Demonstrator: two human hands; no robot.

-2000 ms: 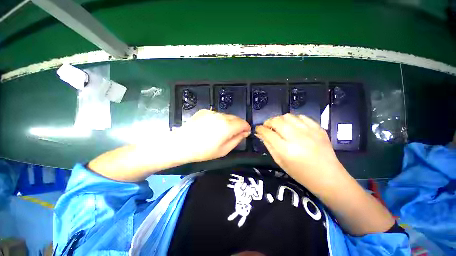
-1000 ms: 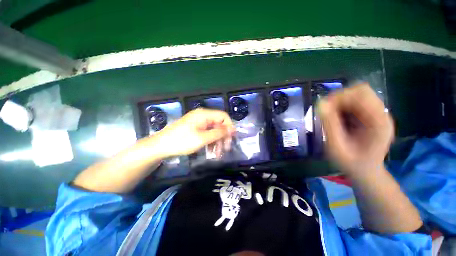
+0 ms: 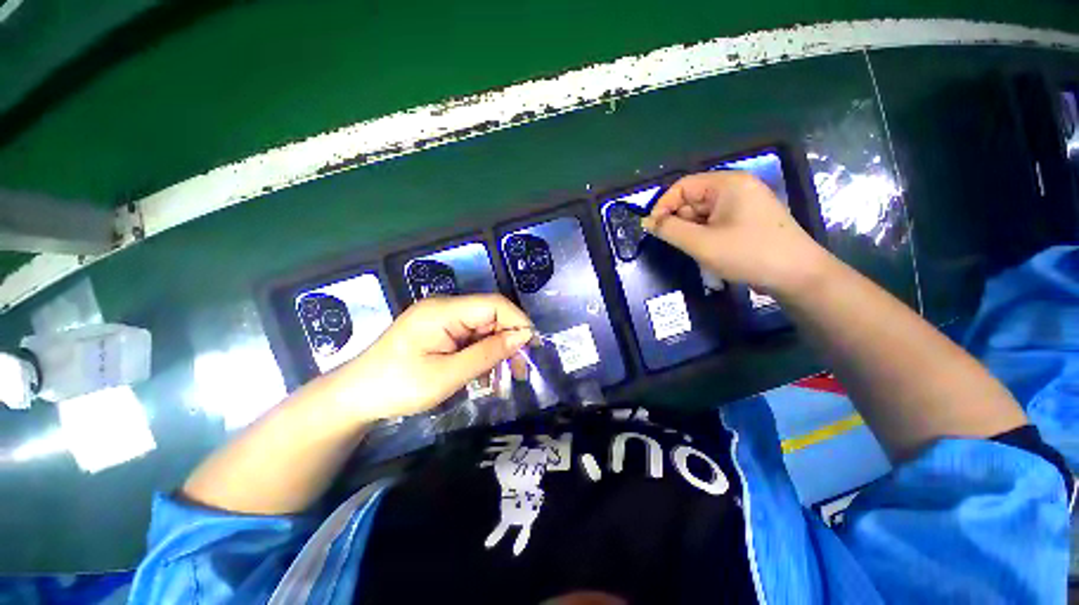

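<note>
A black tray holds several phones side by side, each with a black round camera patch and some with a white label. My left hand is over the tray's near left part, fingertips pinching clear film that hangs down toward my shirt. My right hand has its fingertips at the camera patch of the fourth phone from the left; whether it pinches something small is unclear. The fifth phone is partly behind my right hand.
A small white container and whitish sheets lie at the left. Crumpled clear film lies right of the tray on the green bench. A chipped white rail runs beyond it. A blue sleeve is at the right edge.
My right hand has moved left from the tray's right end to the fourth phone's camera patch. My left hand stays near the tray's front with film. The view has tilted and shifted.
</note>
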